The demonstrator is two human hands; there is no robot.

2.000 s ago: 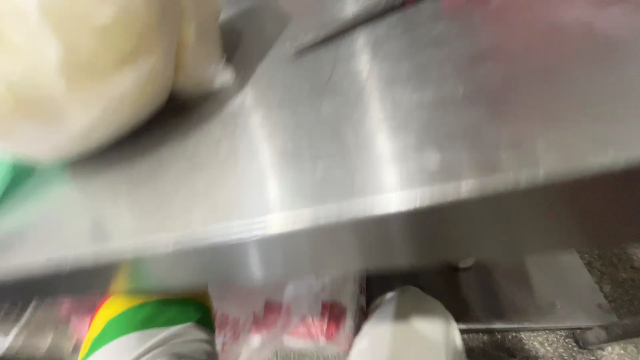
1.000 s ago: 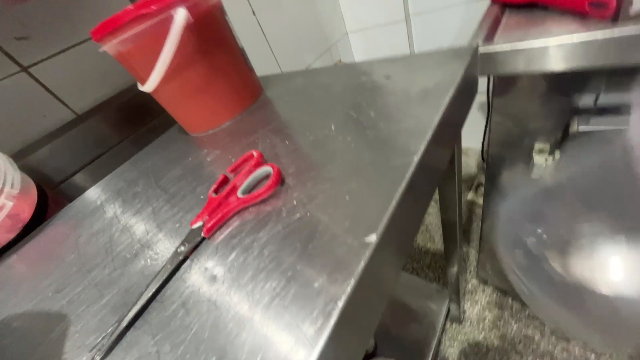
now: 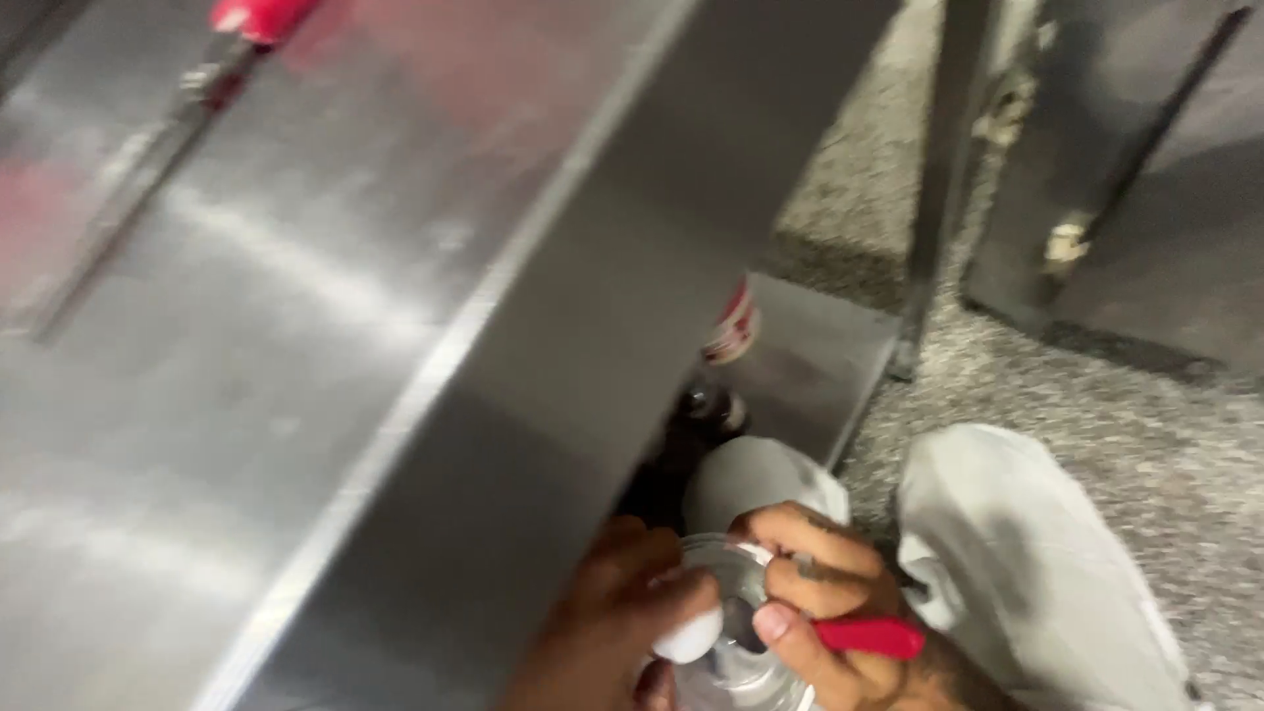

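Note:
Low in the view, both hands are at a clear plastic container [image 3: 736, 681]. My left hand [image 3: 632, 602] grips its left side, with a small white round thing [image 3: 689, 635] at the thumb; what that is I cannot tell. My right hand [image 3: 834, 602] closes over the right side and also holds a red handle [image 3: 869, 637], whose far end is hidden or blurred. Scissors with red handles [image 3: 262, 15] and long metal blades [image 3: 148, 178] lie at the upper left on the stainless steel table [image 3: 326, 267].
The table's front edge [image 3: 444, 365] runs diagonally beside my hands. Below it, a lower metal shelf [image 3: 815, 346] holds a red and white container [image 3: 736, 326] and a dark bottle-like item [image 3: 726, 410]. A table leg [image 3: 933, 197] stands on the speckled floor [image 3: 1116, 425].
The view has swung down from the table top. Both hands, with the clear container and red handle, are now in sight; neither showed one second ago. The scissors still lie on the table.

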